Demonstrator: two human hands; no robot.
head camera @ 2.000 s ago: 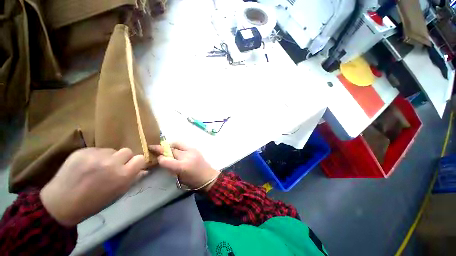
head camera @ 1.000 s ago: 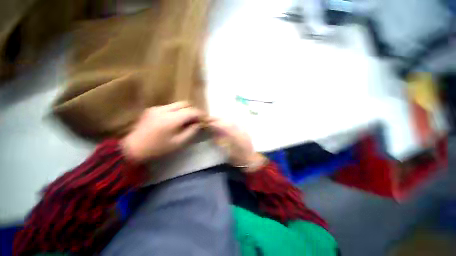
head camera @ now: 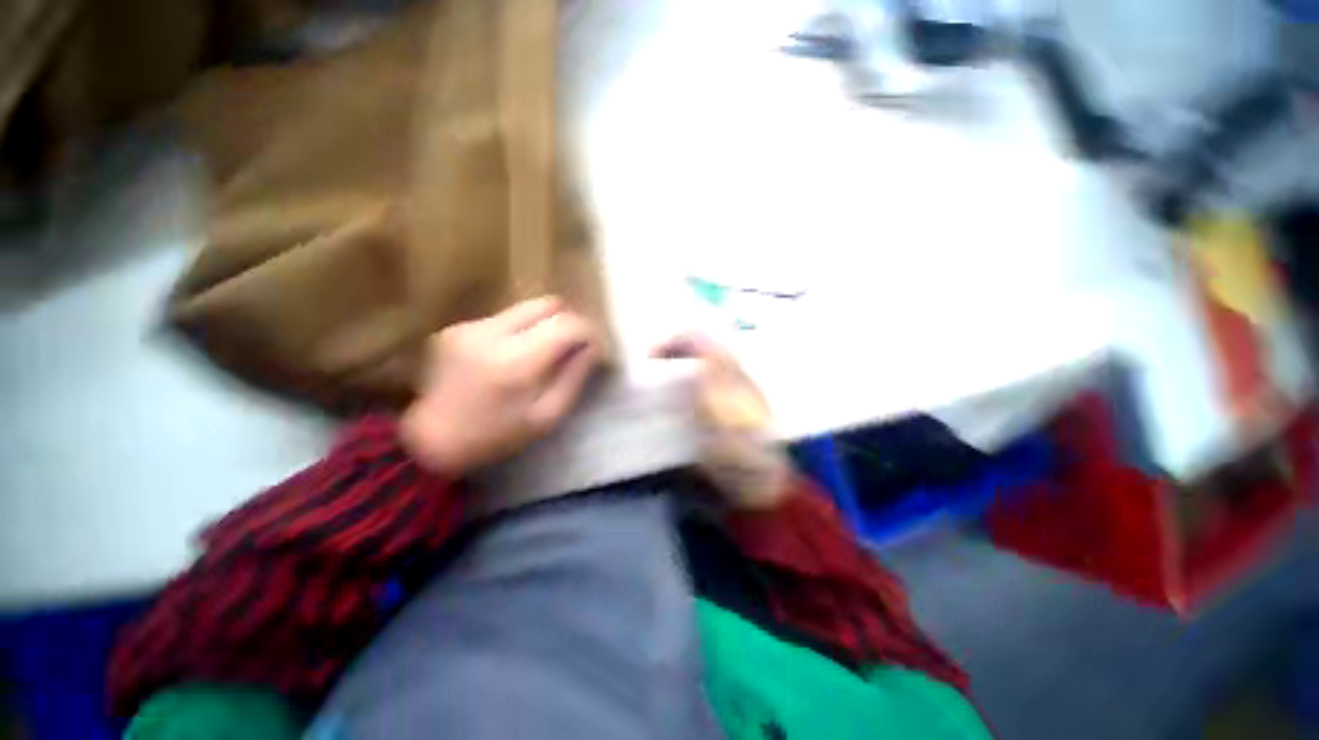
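Note:
The tan-brown bag body (head camera: 347,246) lies on the white tabletop at the left, with a paler strip (head camera: 531,188) running down it. The frame is blurred. My left hand (head camera: 502,379) is closed on the bag's near end, at the lower end of the strip. My right hand (head camera: 723,412) is a little to the right, apart from the bag, with fingers bent. Whether it holds the yellow-handled tool cannot be told.
A green-handled tool (head camera: 709,292) lies on the white table (head camera: 897,246). Dark blurred items (head camera: 948,41) stand at the back. A blue bin (head camera: 882,506) and a red crate (head camera: 1078,506) are beyond the table's edge at the right. Brown pieces (head camera: 87,72) are at the upper left.
The view has shifted and blurred, with the scene lower right. My right hand has come away from the bag's edge to the right. My left hand stays on the bag.

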